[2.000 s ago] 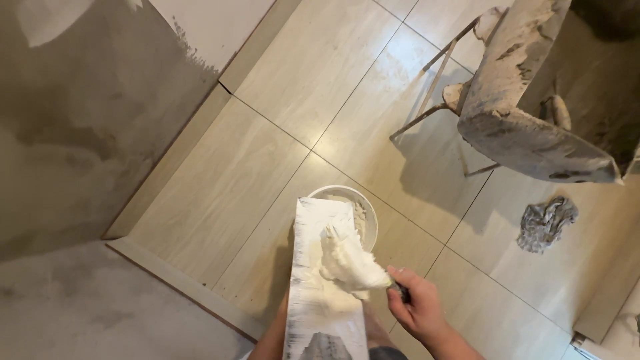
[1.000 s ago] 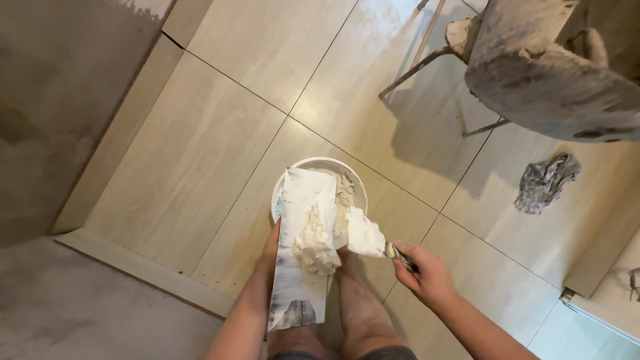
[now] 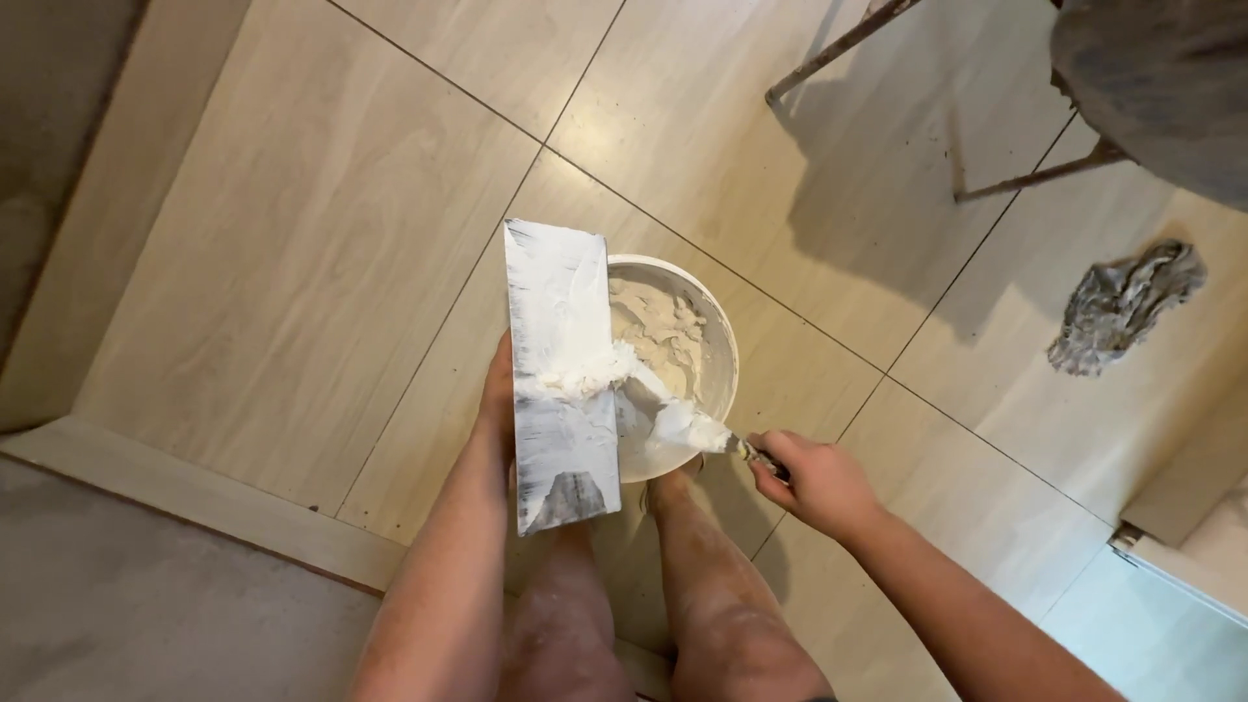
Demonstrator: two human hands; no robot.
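Note:
A rectangular plastering trowel (image 3: 561,292), its flat face up and smeared with white plaster compound, is held from below by my left hand (image 3: 498,390), whose fingers are mostly hidden behind the plate. My right hand (image 3: 814,478) grips the handle of a putty knife (image 3: 687,426). The knife's coated blade reaches left to the trowel's right edge, where a ridge of white compound (image 3: 585,372) lies across the plate. Beneath both tools stands a round white bucket (image 3: 726,341) with lumpy off-white compound inside, partly covered by the trowel.
At the upper right stands a chair (image 3: 1150,97) with thin metal legs and a stained cover. A crumpled, dirty rag (image 3: 1126,307) lies on the tiled floor (image 3: 322,244). Baseboards (image 3: 224,502) edge the floor at left. My bare legs are below the bucket.
My right hand has brought the putty knife from the trowel's face to beside it, then back to its edge. The large heap on the trowel has become a narrower ridge.

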